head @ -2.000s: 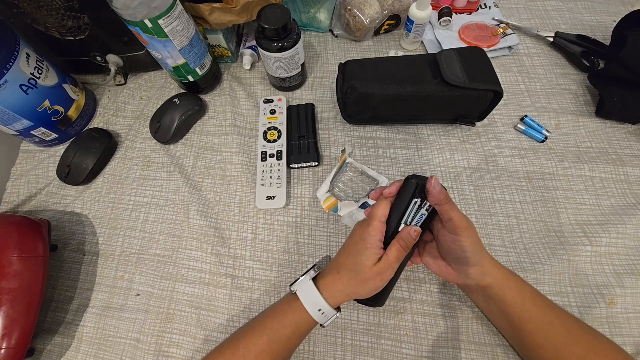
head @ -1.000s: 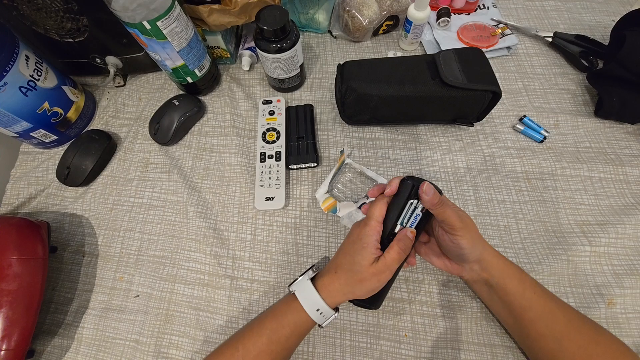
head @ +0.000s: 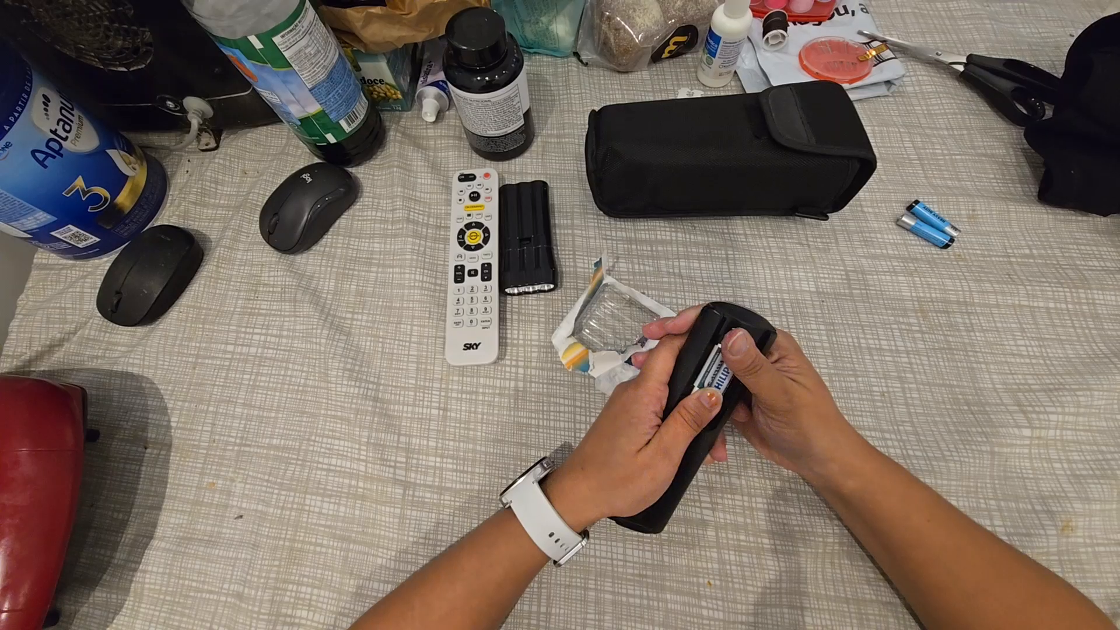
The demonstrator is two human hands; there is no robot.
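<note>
A long black device, seemingly a remote control [head: 665, 490], is tilted between both hands, its battery compartment facing up. Philips batteries [head: 715, 372] lie inside, partly covered by my thumbs. My left hand [head: 643, 420], with a white-strapped watch on its wrist, grips the device's left side. Around the upper right side is my right hand [head: 783, 398], its thumb at the batteries. Torn battery packaging [head: 612, 324] lies just behind my left fingers. Two blue batteries [head: 929, 225] rest side by side at the right. A white remote control [head: 473, 271] lies next to a black ribbed flashlight [head: 527, 236].
A black fabric case [head: 682, 157] lies behind the hands. Two computer mice [head: 308, 207], a blue tin [head: 66, 166] and a green-labelled bottle [head: 293, 74] stand or lie at left. Scissors [head: 989, 74] are at back right; a red object [head: 35, 499] is at the left edge.
Both hands have kept hold of the black device. My right thumb has shifted slightly over the batteries, which show less than two seconds ago.
</note>
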